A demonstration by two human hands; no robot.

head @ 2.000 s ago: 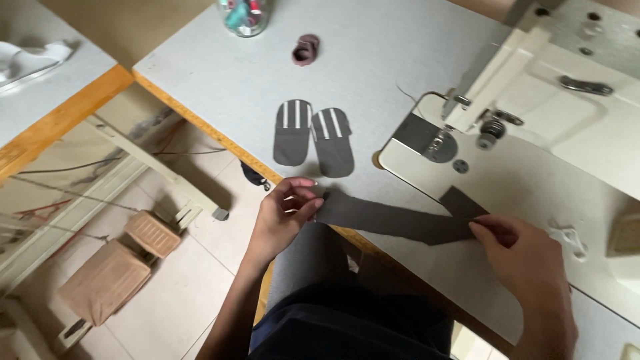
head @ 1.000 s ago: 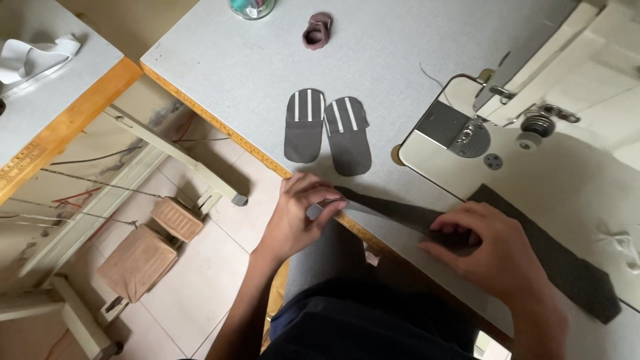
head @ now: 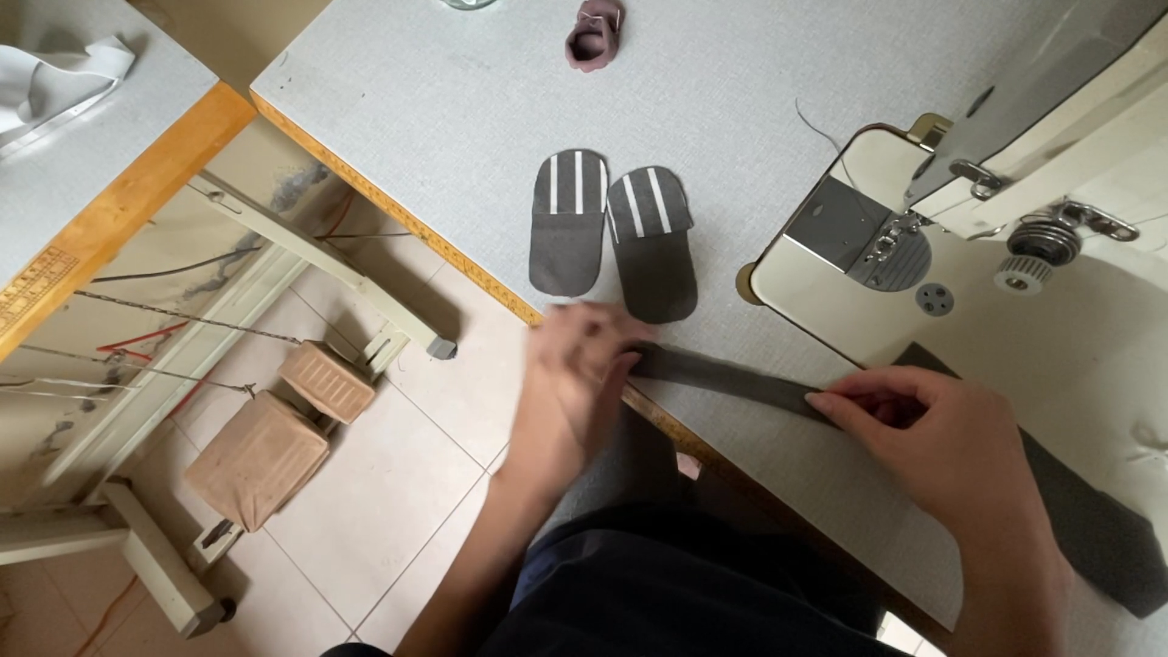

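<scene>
A dark grey fabric strip [head: 730, 379] stretches narrow, seemingly folded lengthwise, between my two hands at the table's front edge. My left hand [head: 584, 365], blurred, pinches its left end. Thumb and fingers of my right hand [head: 912, 420] grip it farther along. The wider rest of the strip [head: 1086, 520] passes under my right hand and lies to the lower right by the sewing machine. Just beyond my left hand lie two rounded dark fabric pieces, one [head: 568, 224] beside the other [head: 653, 245], each with white stripes at its far end.
The sewing machine [head: 1049, 164] stands at the right, its needle plate [head: 899, 260] facing me. A small mauve fabric item [head: 593, 36] and part of a glass jar [head: 470, 3] are at the back. White straps [head: 68, 78] lie on the left table. Brown pedals [head: 260, 456] sit below.
The strip, spread wide between my hands two seconds ago, is now a narrow band. Its loose part has come to lie at the right, beyond my right hand. The view has shifted somewhat.
</scene>
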